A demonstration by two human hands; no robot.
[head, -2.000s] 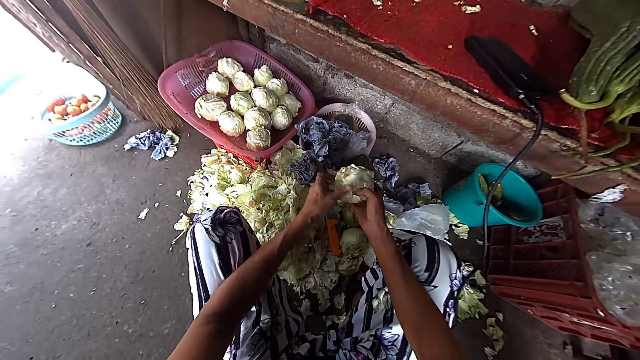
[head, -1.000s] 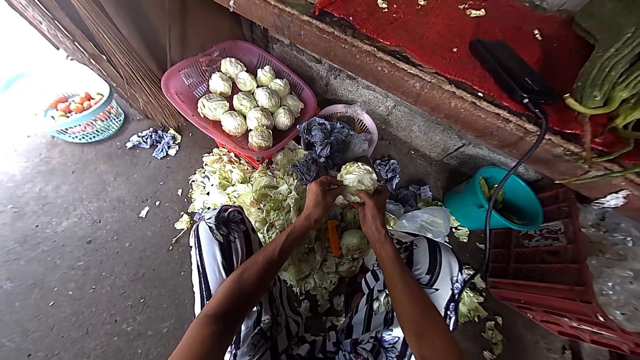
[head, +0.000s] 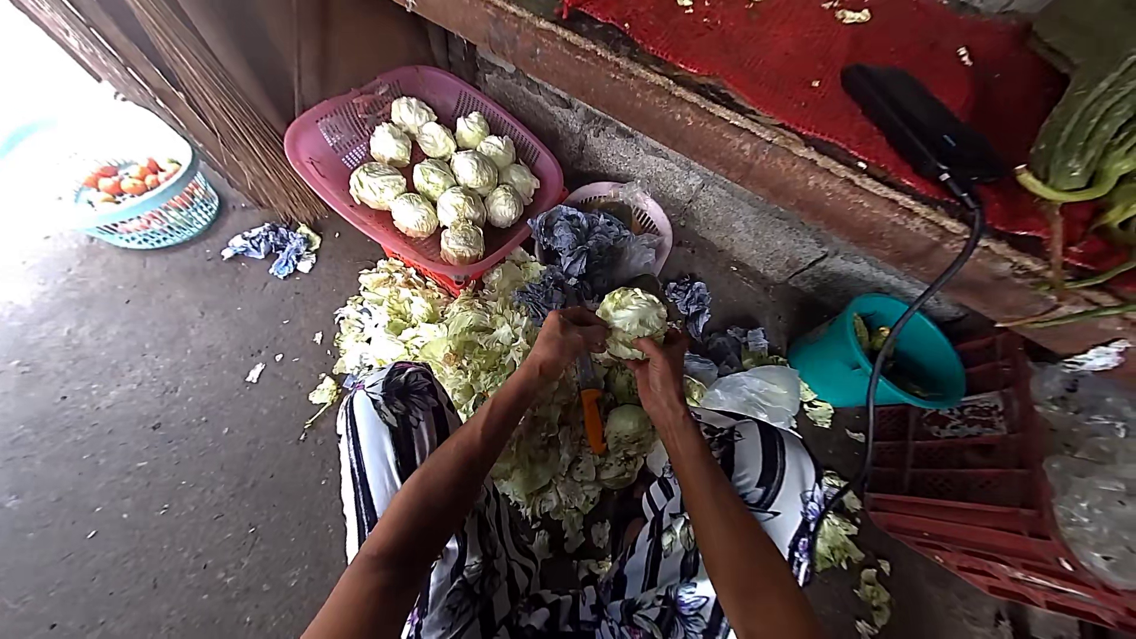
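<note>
Between my two hands, above a heap of loose leaves, is a pale green cabbage head [head: 632, 318]. My right hand [head: 661, 359] grips it from below and the right side. My left hand [head: 568, 339] is at its left edge with fingers curled; whether they pinch a leaf is not clear. A knife with an orange handle [head: 593, 421] lies on the leaves [head: 461, 342] below my hands, its blade partly hidden. Beside the handle rests another cabbage head [head: 628, 432]. Several cabbage heads [head: 461, 206] fill the pink plastic basket [head: 306, 146] beyond the heap.
Crumpled bluish paper [head: 581, 240] lies against a small pale pink basket [head: 658, 222]. To the right stand a teal bucket [head: 821, 359] and a red plastic crate [head: 958, 497]. A black cable [head: 923, 302] hangs from a black device [head: 919, 120]. A blue basket [head: 164, 217] holds tomatoes at left.
</note>
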